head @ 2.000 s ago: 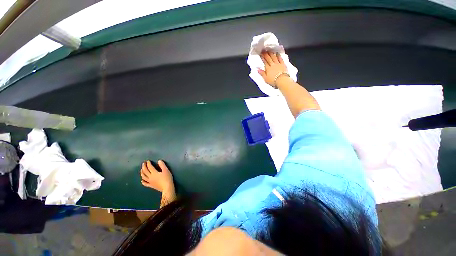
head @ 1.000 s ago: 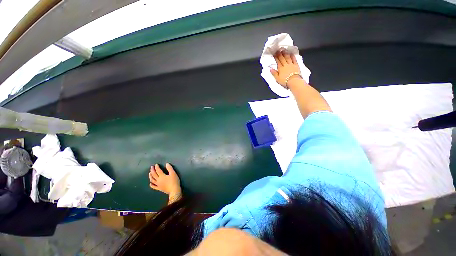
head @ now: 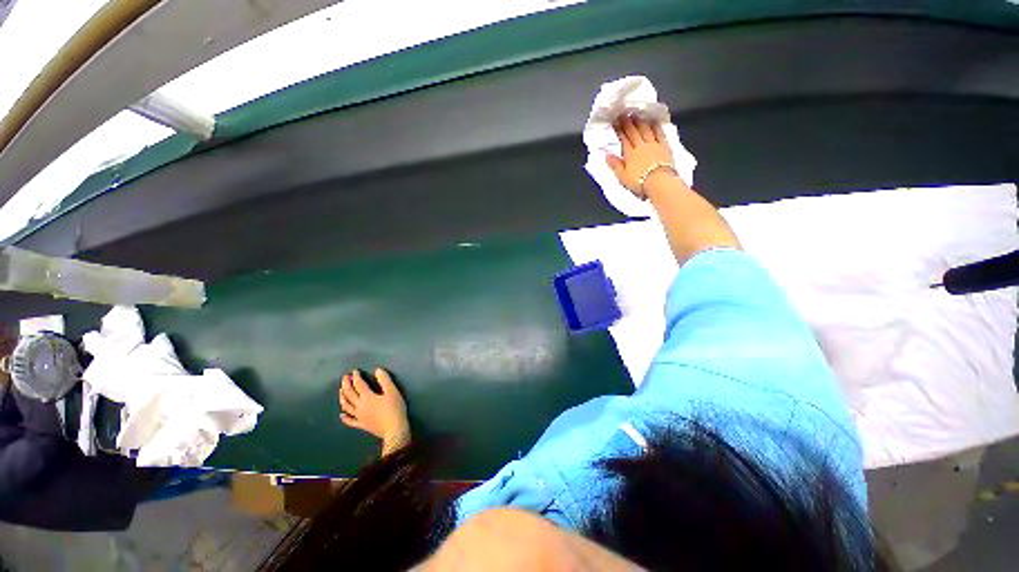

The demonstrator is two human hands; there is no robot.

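Note:
My right hand [head: 643,154] lies flat, fingers spread, on a crumpled white wiping rag [head: 609,108], pressing it on the dark grey conveyor belt [head: 447,184]. A bracelet is on that wrist. My left hand [head: 373,404] rests with fingers apart on the green bench top [head: 492,402] near its front edge, holding nothing. The rag's part under my right palm is hidden.
A blue square bin [head: 587,297] sits at the left edge of a white cover sheet [head: 894,324]. A black slim tool [head: 983,274] hangs over the sheet. At left are a white cloth heap [head: 173,402], a taped post [head: 101,279] and a round metal part [head: 45,365] beside a person's dark sleeve.
My right hand and the rag appear slightly further right than two seconds ago, and the whole view has shifted a little. My left hand stays on the bench. More of the round metal part shows.

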